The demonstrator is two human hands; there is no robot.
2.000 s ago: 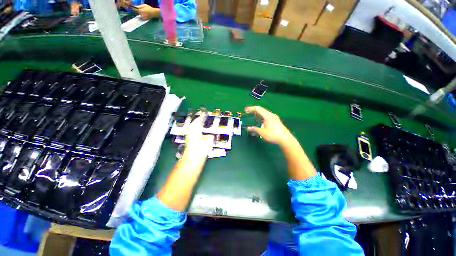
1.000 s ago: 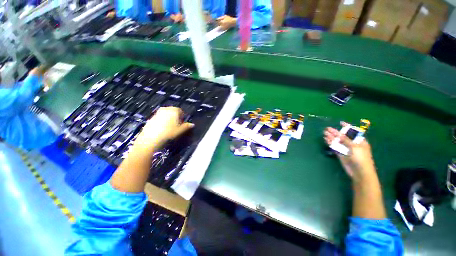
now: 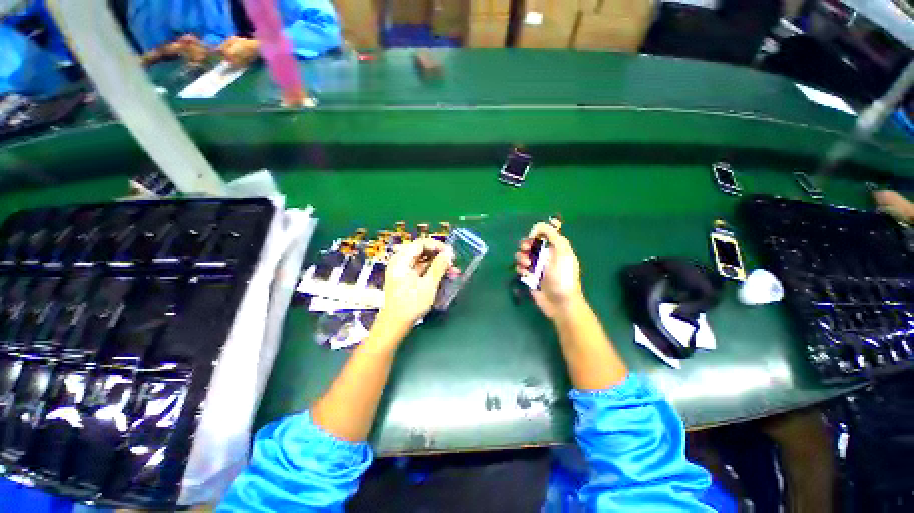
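Observation:
My right hand [image 3: 557, 275] holds a small screen module [image 3: 537, 263] with a pale border, tilted, its orange tab up. My left hand [image 3: 413, 285] is shut on a phone frame [image 3: 463, 263], a dark piece with a pale bluish rim that sticks out to the right of the fingers. The two pieces are apart. A screen pile [image 3: 346, 291] with white edges and several orange tabs lies left of and partly behind my left hand. Dark grey pieces [image 3: 341, 329] lie at the pile's near edge.
Black blister trays [image 3: 110, 331] stand left, with a white liner [image 3: 246, 351] beside them. A black curled lump [image 3: 666, 296] with white paper, a white wad [image 3: 760, 287] and more black trays [image 3: 832, 291] are right. Single phone units [image 3: 516, 168] lie along the green bench. People's hands [image 3: 238, 50] show across it.
My left hand has left the black tray and come back beside the screen pile, now with the phone frame. My right hand still holds a screen, now turned more upright. The view has swung right.

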